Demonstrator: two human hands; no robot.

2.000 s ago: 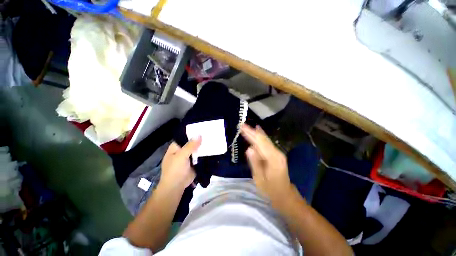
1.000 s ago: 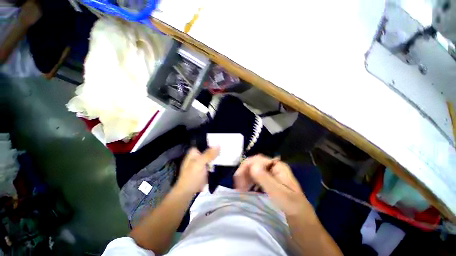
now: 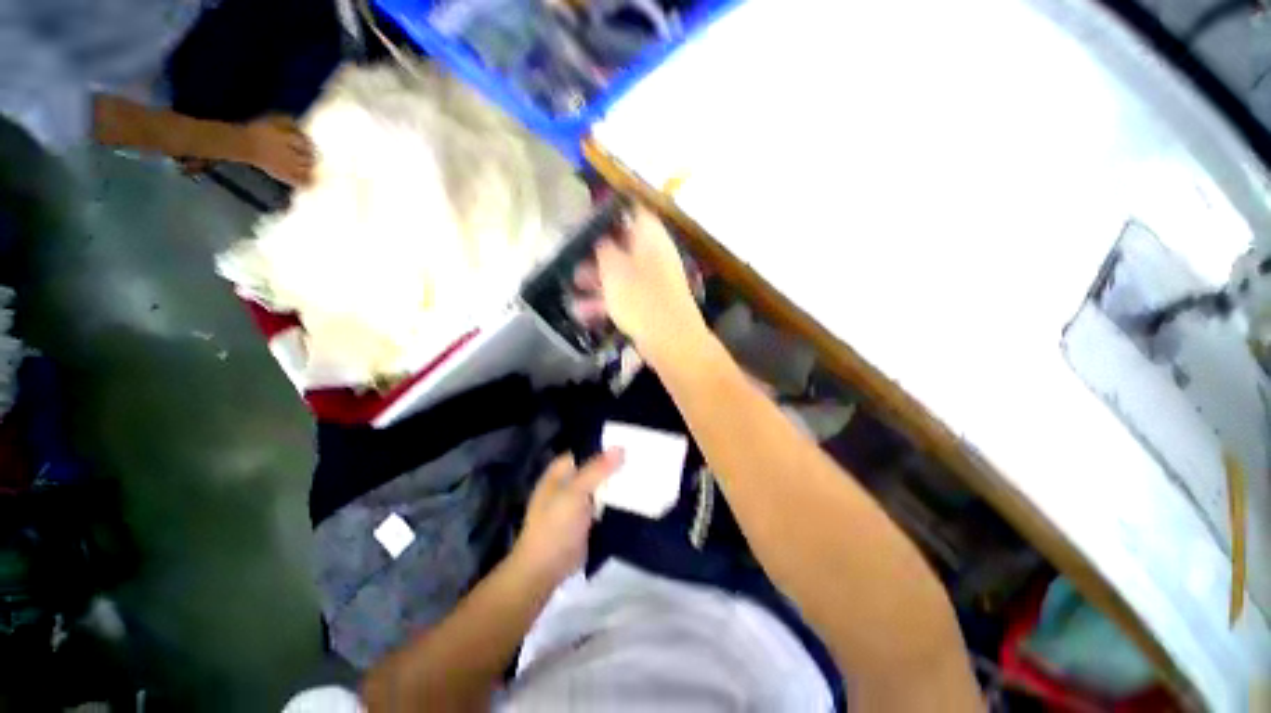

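Observation:
A white square piece [image 3: 645, 471] lies flat over the dark garment [image 3: 634, 543] on the lap. My left hand [image 3: 565, 515] holds its left edge with thumb and fingers. A strip of white contrast stitching [image 3: 703, 507] shows on the dark cloth, partly hidden by my right forearm. My right hand [image 3: 634, 279] is at the grey accessories tray [image 3: 551, 290], with its fingers down in it. The fingertips are blurred, so I cannot tell whether they hold anything.
The white machine table [image 3: 892, 209] has a wooden edge, with a blue basket [image 3: 558, 132] at its corner. Cream cloth [image 3: 404, 209] is heaped left of the tray. Grey cloth with a white sticker [image 3: 395, 535] lies lower left. A red basket [image 3: 1059, 669] is lower right. Another person's hand [image 3: 279, 148] touches the cream cloth.
My right hand has moved from the dark garment up and forward to the grey tray. My left hand still holds the white square. The view has shifted, showing more of the blue basket.

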